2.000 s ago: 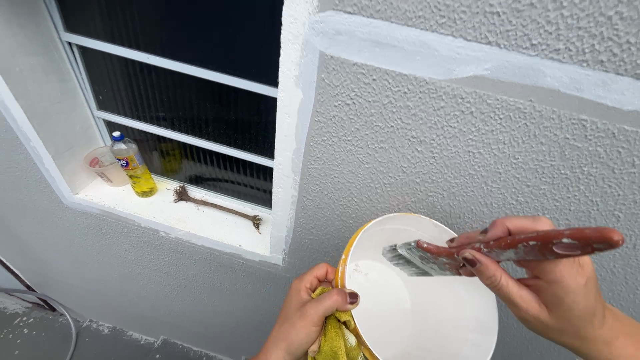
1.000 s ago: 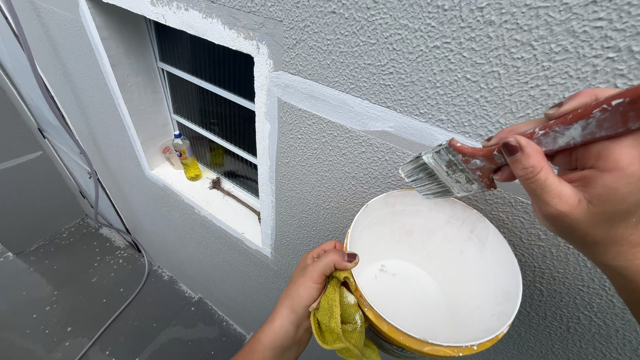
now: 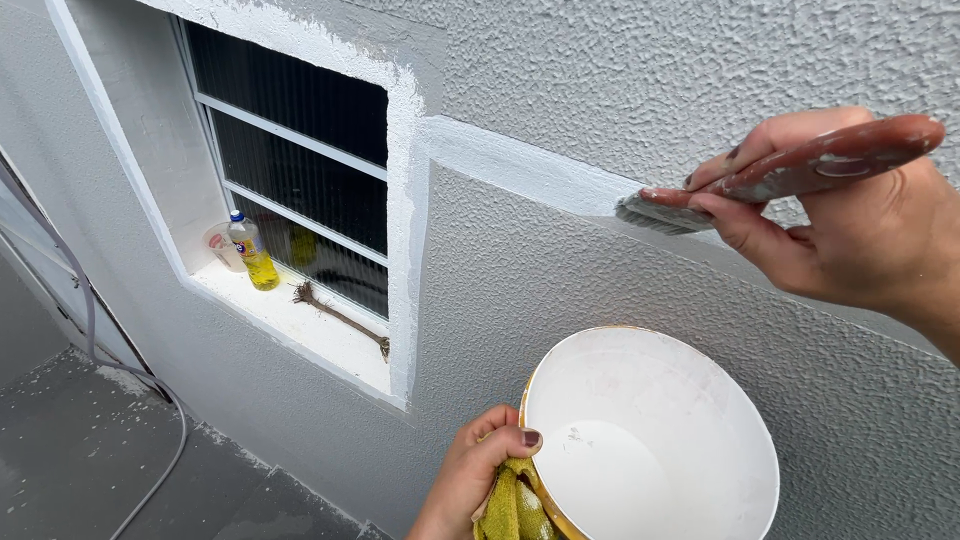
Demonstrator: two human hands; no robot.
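Observation:
My right hand (image 3: 847,210) grips a paintbrush (image 3: 810,165) by its paint-spattered reddish-brown handle. The bristles touch the smooth band (image 3: 525,165) that runs across the textured gray wall (image 3: 540,270), at the spot where white paint meets duller gray. Below, my left hand (image 3: 487,465) holds the rim of a round bucket (image 3: 720,420) with a yellow outside and white paint in the bottom. A yellow-green cloth (image 3: 514,510) is held under that hand, against the bucket's side. The ends of some left fingers are hidden.
To the left is a recessed window (image 3: 292,157) with a white border. On its sill (image 3: 300,322) stand a bottle of yellow liquid (image 3: 255,255) and a clear plastic cup (image 3: 223,247), beside a dry stick (image 3: 337,315). A gray hose (image 3: 180,442) trails over the spattered floor (image 3: 60,450).
The brush was inside the bucket two seconds ago, then above its rim; now its bristles are on the wall band. My left hand still holds the bucket. The view has shifted.

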